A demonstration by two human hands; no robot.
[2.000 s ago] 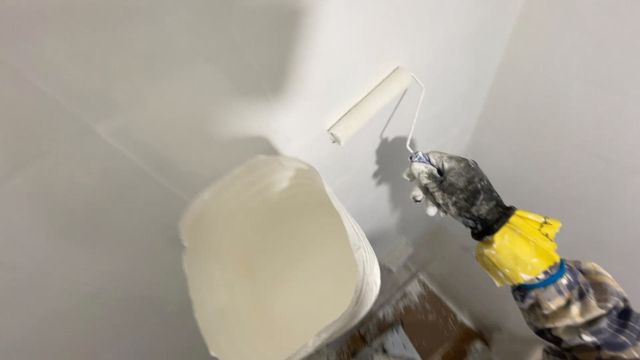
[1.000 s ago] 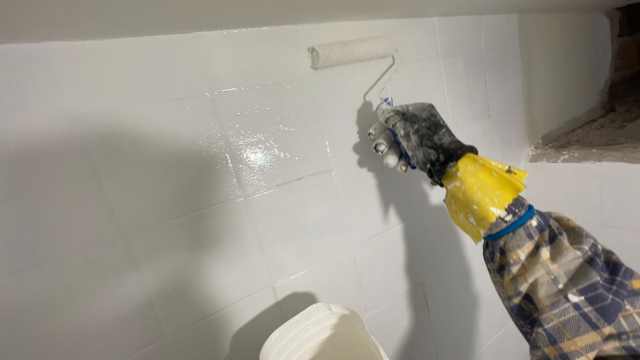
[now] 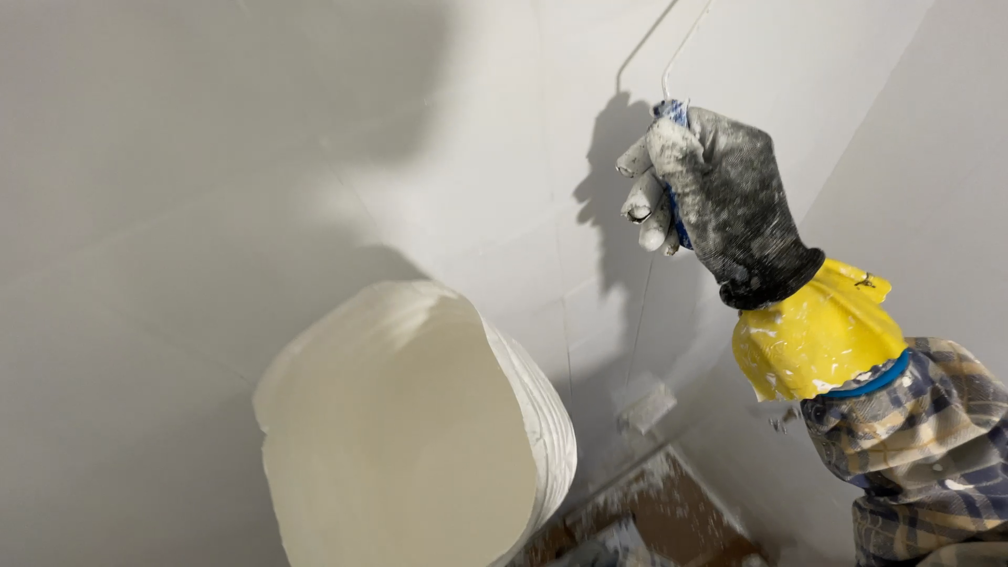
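My right hand, in a grey-black work glove smeared with white paint over a yellow rubber cuff, grips the blue handle of a paint roller. The roller's thin wire frame runs up past the top edge; its sleeve is out of view. Below and left of the hand is a white plastic bucket, its wide mouth facing me, with an off-white inside; whether that is paint or bare wall I cannot tell. My left hand is not in view. Behind lies a white-painted wall with faint joint lines.
At the lower middle, a brown paint-spattered board or floor patch meets the wall. A small whitish block-like thing is near the wall's foot, possibly an outlet. Another wall surface stands at the right. Dark shadows fall on the wall.
The view has swung down from the upper wall seen a second ago. The roller sleeve, visible in both earlier frames, is now out of the frame. My right hand still holds the handle.
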